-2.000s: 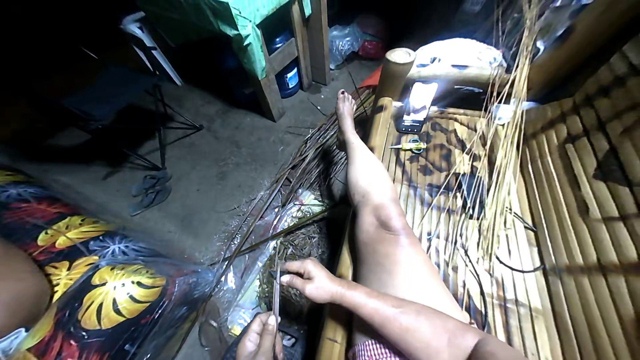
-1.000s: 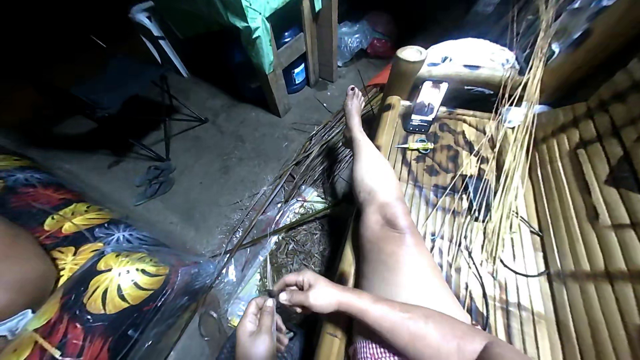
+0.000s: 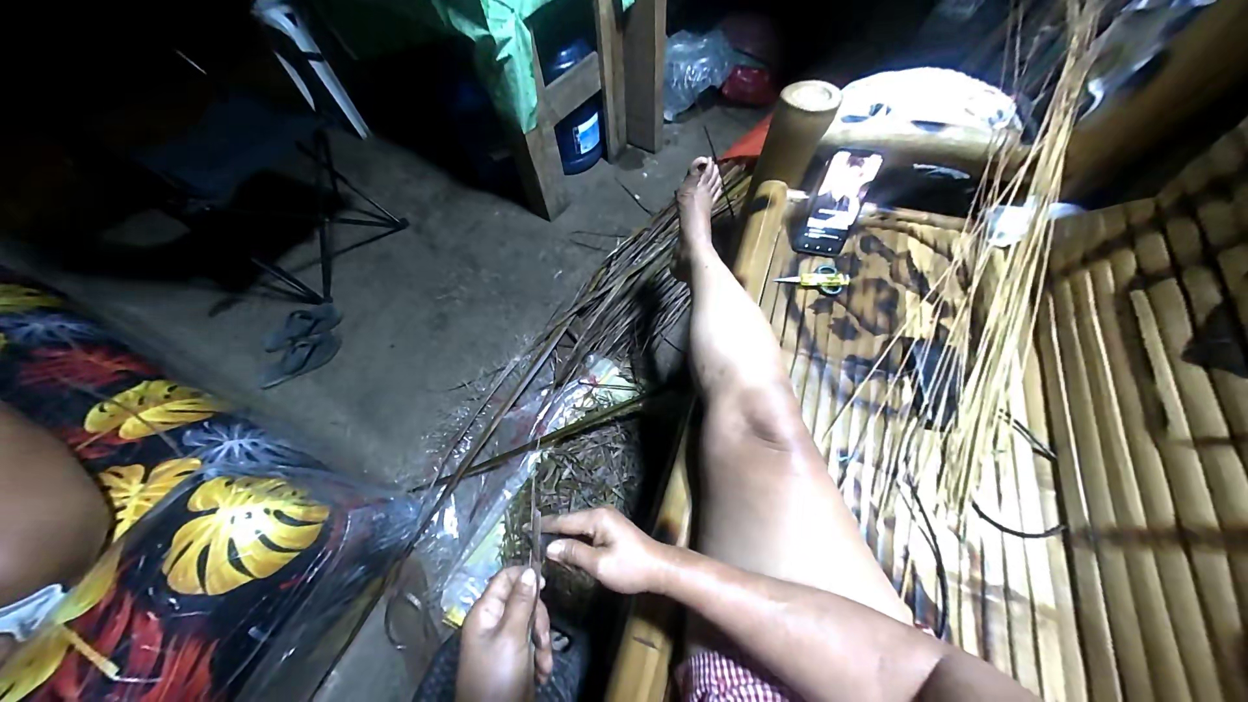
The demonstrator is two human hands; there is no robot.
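Note:
My left hand (image 3: 505, 634), at the bottom middle, grips a thin dark strip (image 3: 535, 517) that looks like plant fibre and points up and away. Just to its right, my right hand (image 3: 609, 551) has its thumb and index finger close to the strip; whether they pinch it or anything else is too small to tell. Below and beyond both hands lies a heap of shavings (image 3: 585, 473) on clear plastic. Long dark stalks (image 3: 624, 283) reach from there along the floor beside the bench. A bunch of pale thin strips (image 3: 1014, 292) lies across the bamboo bench on the right.
My bare leg stretches along the bamboo bench (image 3: 1082, 546). On the bench are a phone (image 3: 838, 200) with a lit screen and small yellow-handled scissors (image 3: 821, 281). A leaf-print cover (image 3: 244, 536) is at left, with part of a person's leg. Slippers (image 3: 302, 346) lie on the floor.
The right hand was close against the left one second ago; it is now a little farther up and away from it, with the strip showing between them.

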